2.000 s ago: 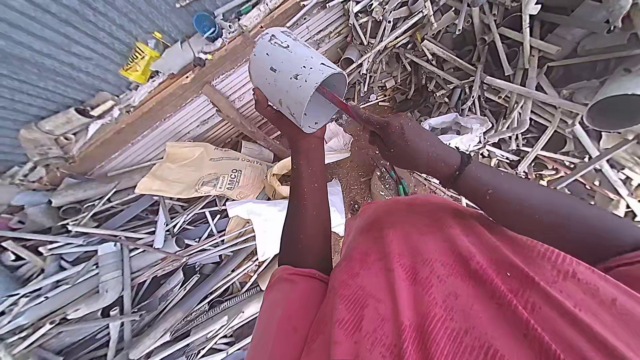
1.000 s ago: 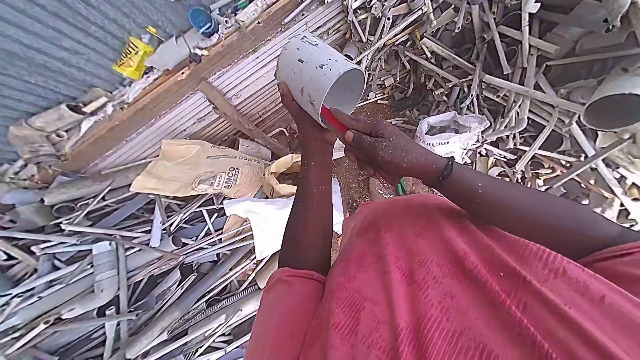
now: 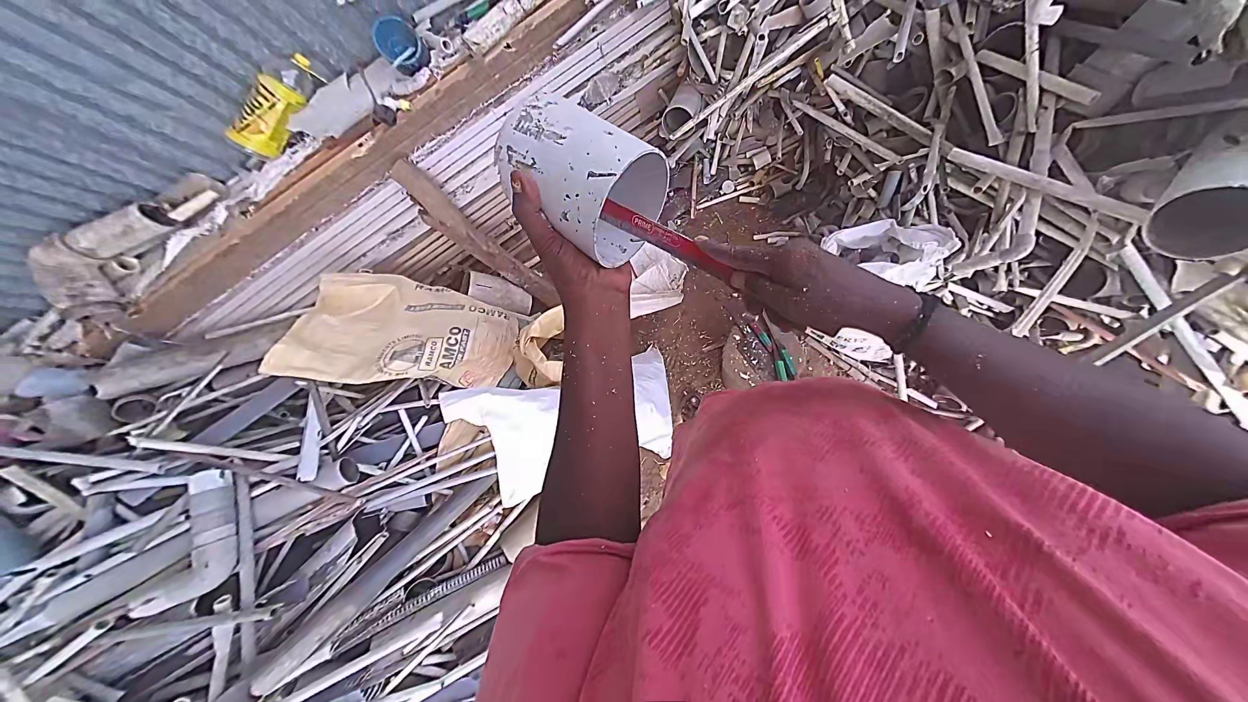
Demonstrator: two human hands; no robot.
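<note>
My left hand [image 3: 565,244] grips a short, wide grey plastic pipe section [image 3: 561,161] from below, its open end turned toward the right. The pipe's outside has dark scuffs and flaked patches. My right hand [image 3: 790,278] is closed around a long, flat red tool [image 3: 668,239], whose far end reaches into the pipe's mouth; that end is hidden, so its kind cannot be told. Pale specks dot both arms. Below my right hand, tools with green handles [image 3: 780,356] rest on a block-like object on the ground.
Cut pipes and strips [image 3: 341,575] are heaped at the left, with another pile [image 3: 936,156] at the upper right. A printed tan sack [image 3: 390,331] and a white cloth or sack [image 3: 517,439] lie beside my left forearm. A wooden beam [image 3: 351,146] runs along the corrugated metal wall [image 3: 117,117].
The red tool was deeper in the pipe one second ago; now more of its length shows outside as my right hand has drawn back to the right. My left hand keeps hold of the pipe.
</note>
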